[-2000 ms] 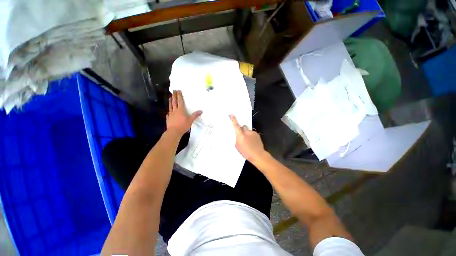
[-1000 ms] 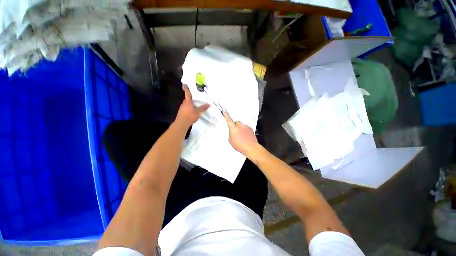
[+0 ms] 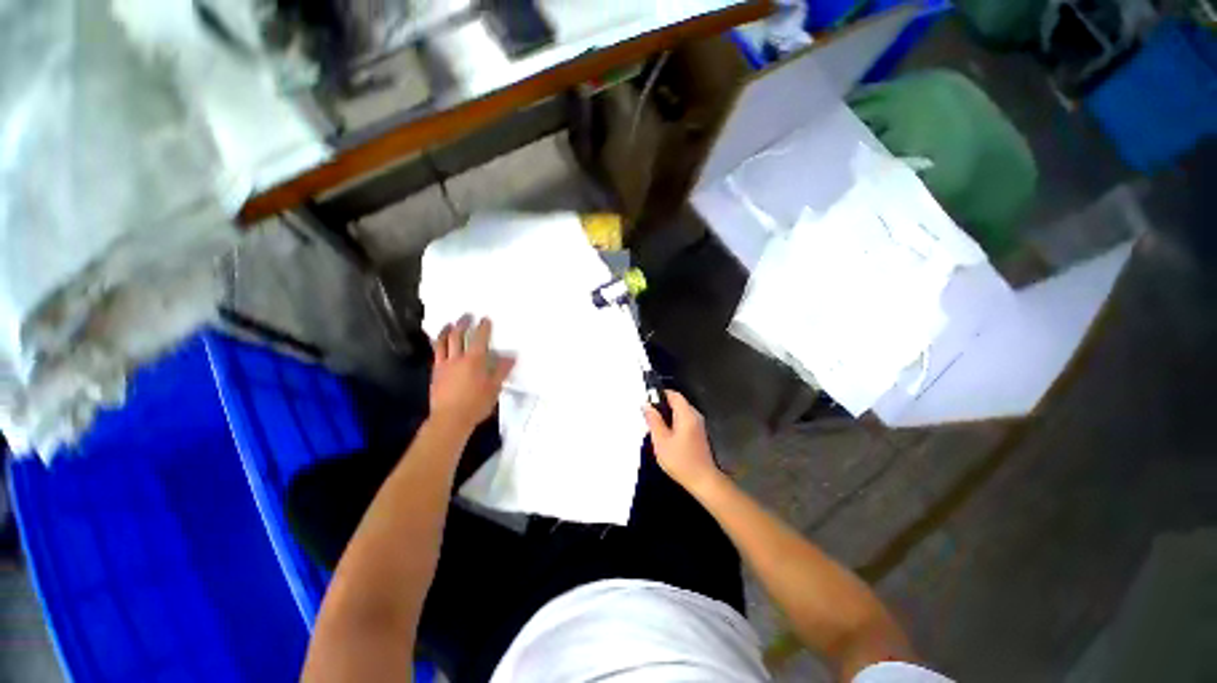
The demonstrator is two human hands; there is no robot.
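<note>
A white fabric panel (image 3: 561, 360) lies over the low padded block (image 3: 603, 231), whose yellow wrapping shows at the far right corner. The panel's near end reaches my lap. My left hand (image 3: 467, 376) lies with spread fingers on the panel's left part. My right hand (image 3: 678, 434) is closed around the black grip of a mallet (image 3: 643, 350) at the panel's right edge. The mallet's head, yellow-green with a dark and white part, is over the panel's upper right edge.
A blue crate (image 3: 134, 520) stands at my left, with a heap of white panels (image 3: 100, 227) above it. The brown-edged table (image 3: 534, 87) is ahead, with a dark slab on it. An open carton (image 3: 1028, 347) holding white panels (image 3: 861, 274) is at right, beside a green bundle (image 3: 954, 154).
The mallet head has moved from the panel's upper left to its upper right edge. My right hand has moved right and nearer my body. The view has turned, showing more tabletop.
</note>
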